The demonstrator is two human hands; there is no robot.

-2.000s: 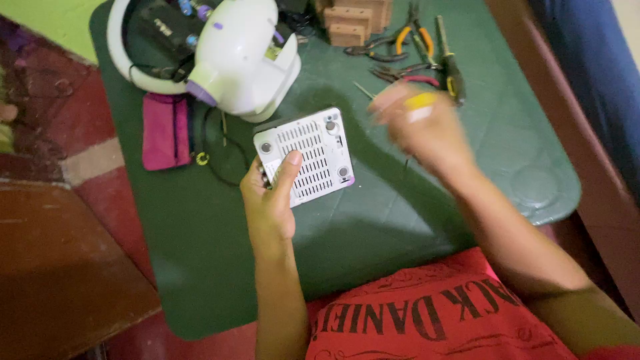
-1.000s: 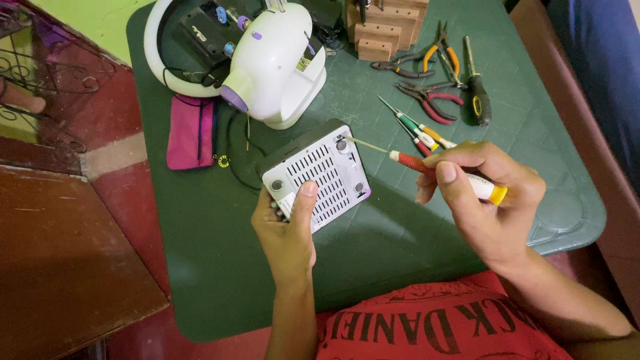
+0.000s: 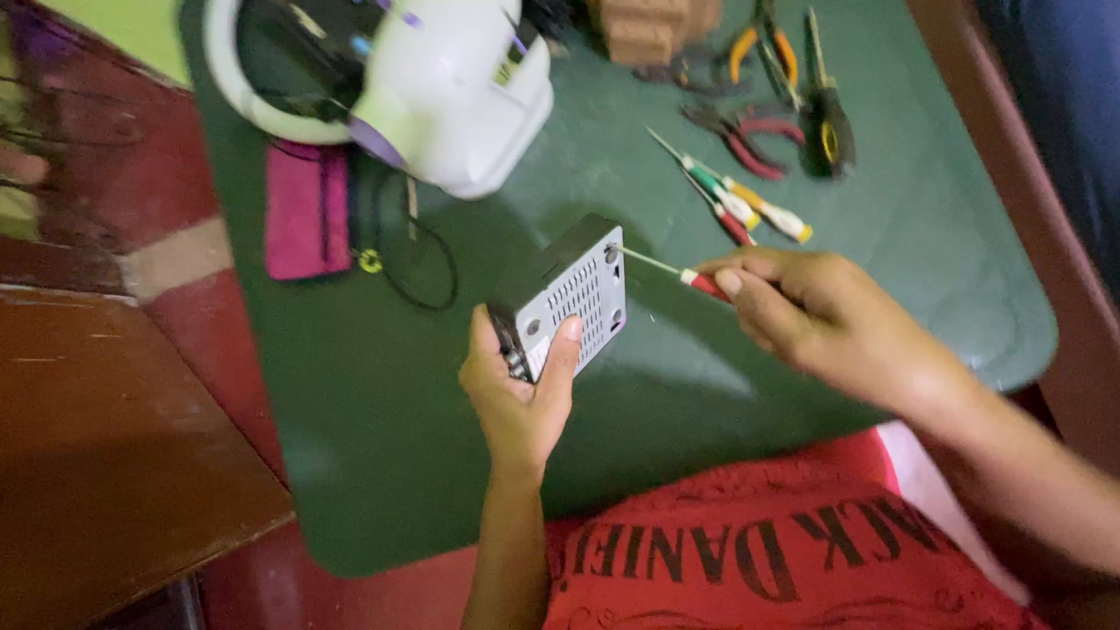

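My left hand [image 3: 525, 385] grips a small box-shaped electronic device [image 3: 582, 302] over the green table [image 3: 376, 490]. The device is tilted, its vented light-grey face with round feet toward my right hand, my thumb on that face. Its dark side carries connectors near my fingers. My right hand [image 3: 787, 306] holds a slim screwdriver [image 3: 700, 282] with a red and white grip. The shaft points left, and its tip is at the upper right corner of the vented face, beside a round foot. Whether it sits in a screw cannot be told.
Beyond the device stand a white sewing machine [image 3: 446, 96] and a white ring [image 3: 229, 70]. A pink pouch [image 3: 306, 210] lies left. Slim screwdrivers [image 3: 735, 206], red-handled pliers [image 3: 752, 144], orange-handled pliers [image 3: 766, 57], a black screwdriver [image 3: 831, 122] and a wooden block stand [image 3: 647, 31] are at the back right.
The device has turned in my left hand and tilted more steeply. The screwdriver's tip, beyond the device's edge region one second ago, is still by the same corner. My right hand came in from farther back.
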